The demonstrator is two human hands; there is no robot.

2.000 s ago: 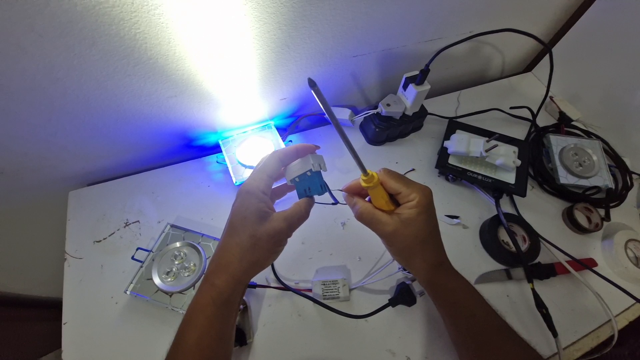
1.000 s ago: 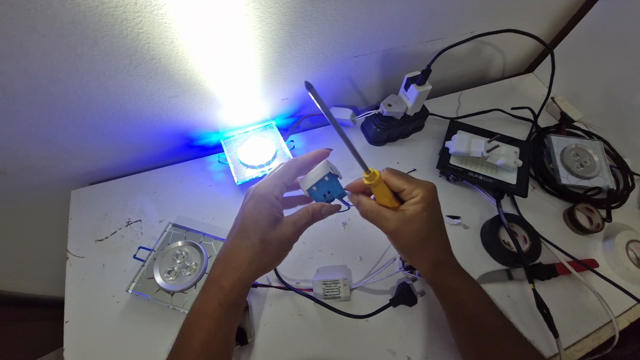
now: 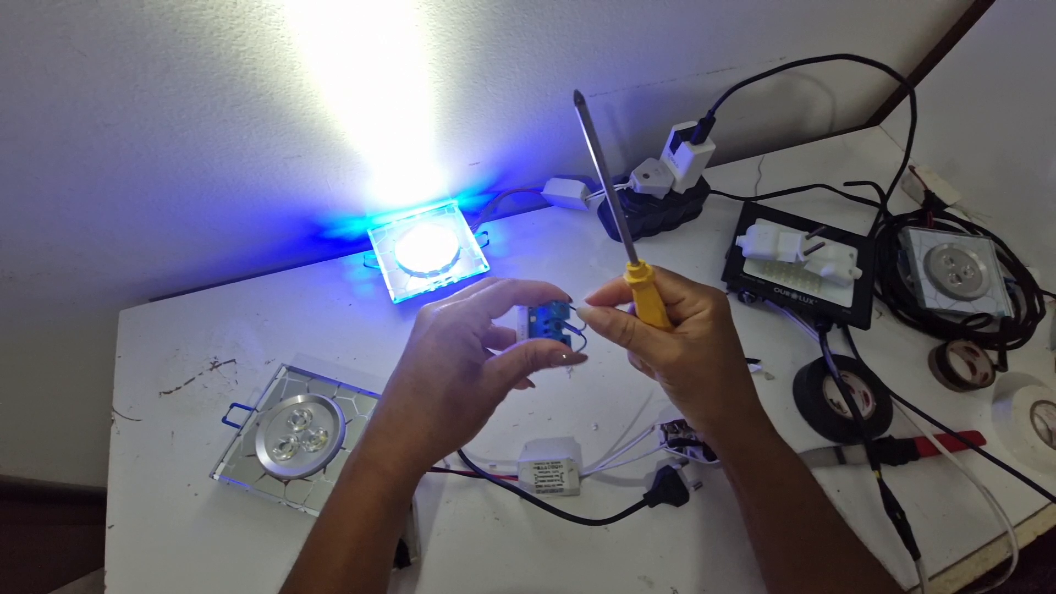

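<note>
Between its thumb and fingers, my left hand (image 3: pixel 462 363) holds a small blue and white electrical module (image 3: pixel 548 322), perhaps a switch or socket insert. Short dark wires loop out of the module's right side. My right hand (image 3: pixel 685 338) grips a screwdriver (image 3: pixel 649 293) by its yellow handle, its metal shaft pointing up and away. The right thumb and index fingertips are close together at the wires; whether they pinch one is too small to tell. Beyond the left hand, a lit square glass downlight (image 3: pixel 427 250) leans near the wall. An unlit downlight (image 3: pixel 300 436) lies at the left.
A white LED driver (image 3: pixel 550 467) and black plug (image 3: pixel 667 487) lie below the hands. Behind stands a black power strip (image 3: pixel 660 210) with adapters. At right are a floodlight (image 3: pixel 862 285), another downlight (image 3: pixel 957 271), coiled cable, tape rolls (image 3: pixel 843 399) and a red-handled knife (image 3: pixel 949 444).
The module in my left hand has turned, so its blue side with the wires now faces my right hand. The screwdriver stays in my right hand and stands slightly more upright.
</note>
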